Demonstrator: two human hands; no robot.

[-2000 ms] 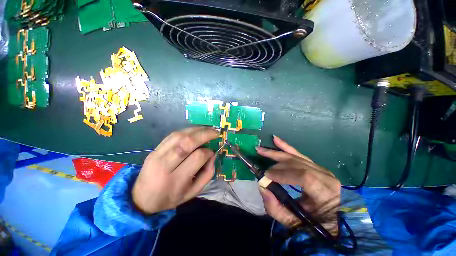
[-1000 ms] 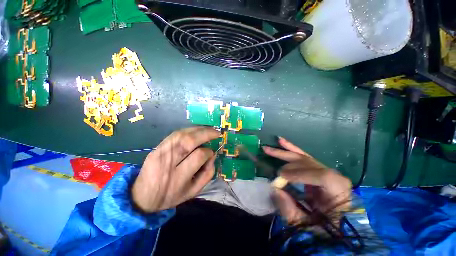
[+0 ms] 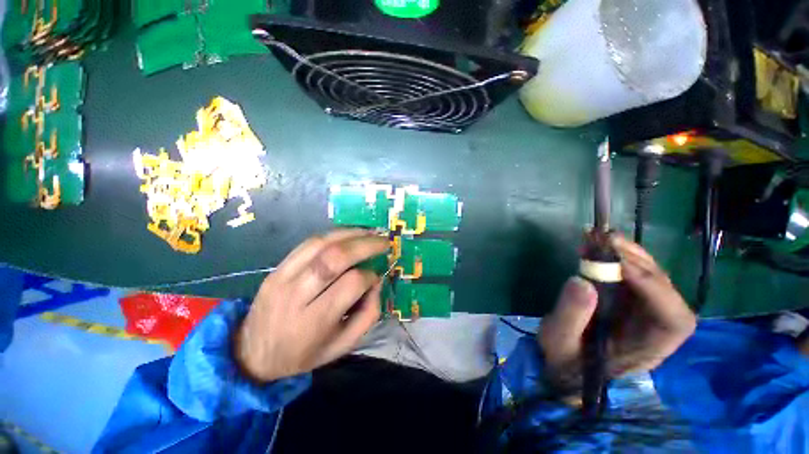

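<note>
A green PCB panel (image 3: 435,257) lies on the mat in front of me, with orange FPCs (image 3: 410,213) along its middle. My left hand (image 3: 310,301) rests over the panel's left side, its fingertips pinching a thin strand of solder wire (image 3: 391,268) at the middle row. My fingers hide part of the panel's left boards. My right hand (image 3: 621,310), slightly blurred, grips the soldering iron (image 3: 600,270) to the right of the panel. The iron's tip points up, away from the panel, below the white tub.
An FPC pile (image 3: 202,168) lies left of the panel. Finished panels (image 3: 66,133) are at far left, bare panels (image 3: 168,40) behind. The fume fan (image 3: 399,84) stands behind the work. A white plastic tub (image 3: 568,75) and soldering station (image 3: 718,129) with black cables (image 3: 645,213) are at right.
My right hand has moved right with the soldering iron, from the panel's middle, and the iron now points upward. My left hand has stayed in place. The camera view has shifted slightly.
</note>
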